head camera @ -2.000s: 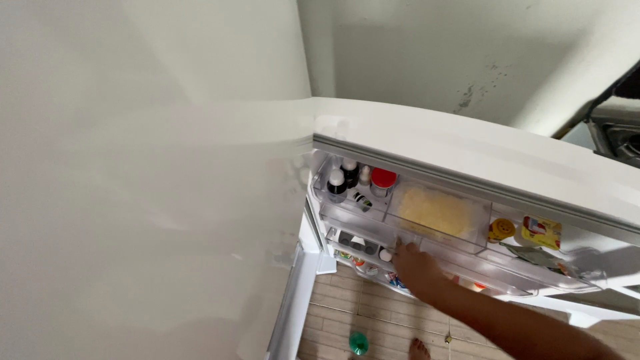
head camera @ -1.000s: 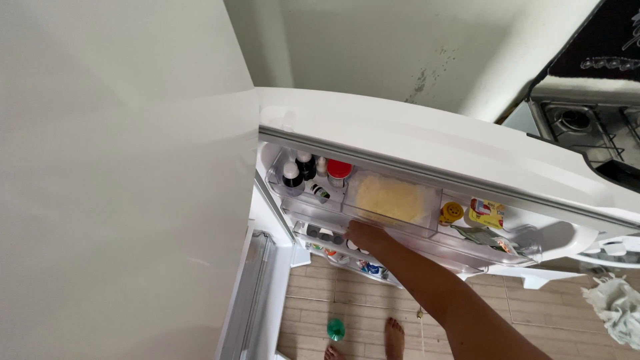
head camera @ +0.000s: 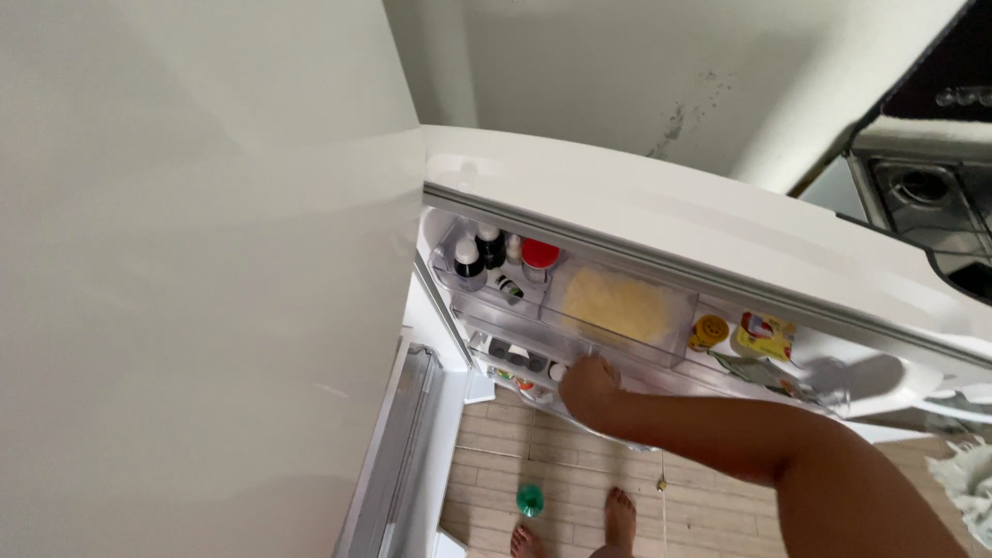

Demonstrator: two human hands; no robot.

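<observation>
My right hand [head camera: 593, 387] reaches from the lower right to the lower shelves of the open refrigerator door [head camera: 659, 186]. Its fingers are at the lower rack, beside a grey egg holder [head camera: 518, 355] and a small white round item [head camera: 556, 371]; whether they hold anything is hidden. The top door shelf above it bears dark bottles with white caps [head camera: 468, 263], a jar with a red lid [head camera: 540, 253], a small tilted bottle [head camera: 508, 287], a container of something pale yellow [head camera: 616, 304], a yellow round-topped container [head camera: 708, 332] and a yellow packet [head camera: 766, 335]. My left hand is out of view.
A large white door panel [head camera: 201, 271] fills the left side. A stove [head camera: 922, 186] stands at the upper right. On the tiled floor [head camera: 573, 465] are a green plastic item [head camera: 530, 500] and my bare feet [head camera: 620, 515]. A whitish cloth [head camera: 965, 480] lies at the right edge.
The view has shifted, bringing the stove and cloth further into sight. My right hand stays around the lower door shelves, with more of the forearm showing.
</observation>
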